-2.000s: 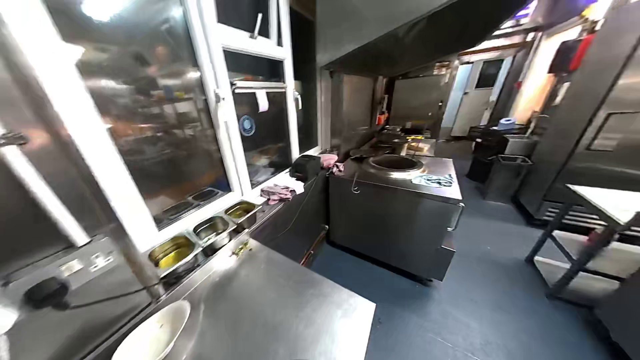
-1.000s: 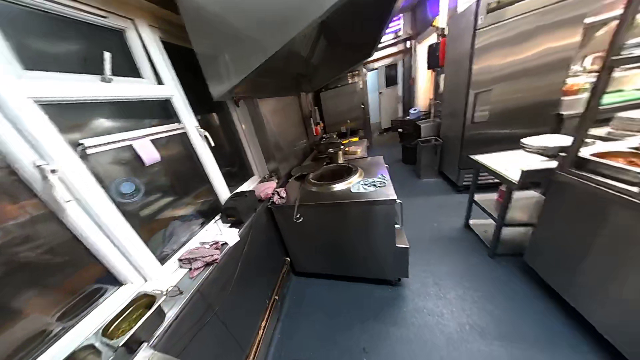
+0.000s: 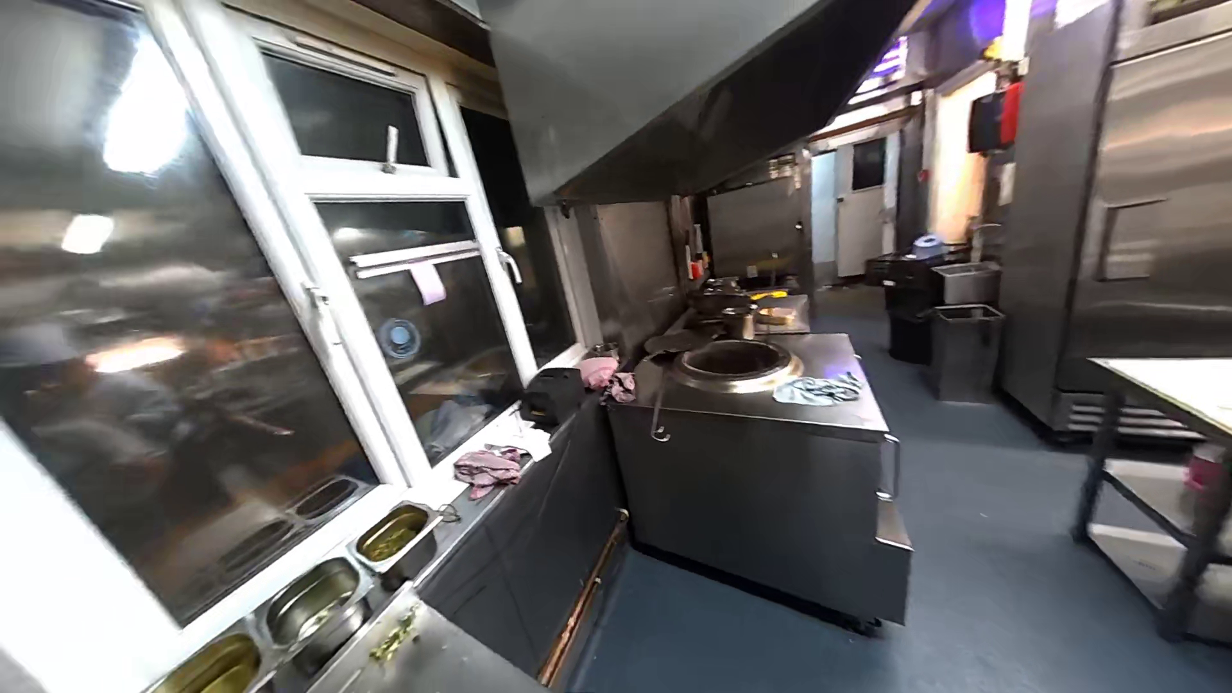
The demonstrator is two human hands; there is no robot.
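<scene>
Neither my left hand nor my right hand is in view, so what they hold cannot be seen. A stainless steel tandoor cabinet [image 3: 760,481] stands ahead, with a round opening ringed by a metal rim [image 3: 736,366] in its top. A patterned cloth [image 3: 818,389] lies right of the rim, and a hooked metal rod [image 3: 658,414] hangs over the front edge. Along the windowsill at lower left are several steel food containers [image 3: 397,541], one with green contents. Scraps of green herb [image 3: 395,637] lie on the steel worktop [image 3: 443,654]. A crumpled pink cloth [image 3: 489,470] rests farther along the sill.
A sloping extractor hood [image 3: 654,87] overhangs the tandoor. At right stand a table with a lower shelf [image 3: 1155,500] and a tall steel refrigerator [image 3: 1155,212]. Waste bins [image 3: 965,351] stand behind, before a white door [image 3: 861,207]. A copper pipe [image 3: 584,602] runs low along the left wall.
The view swung right, then partly back left. The white bowl seen at lower left two seconds ago is out of view. No hand shows in any frame.
</scene>
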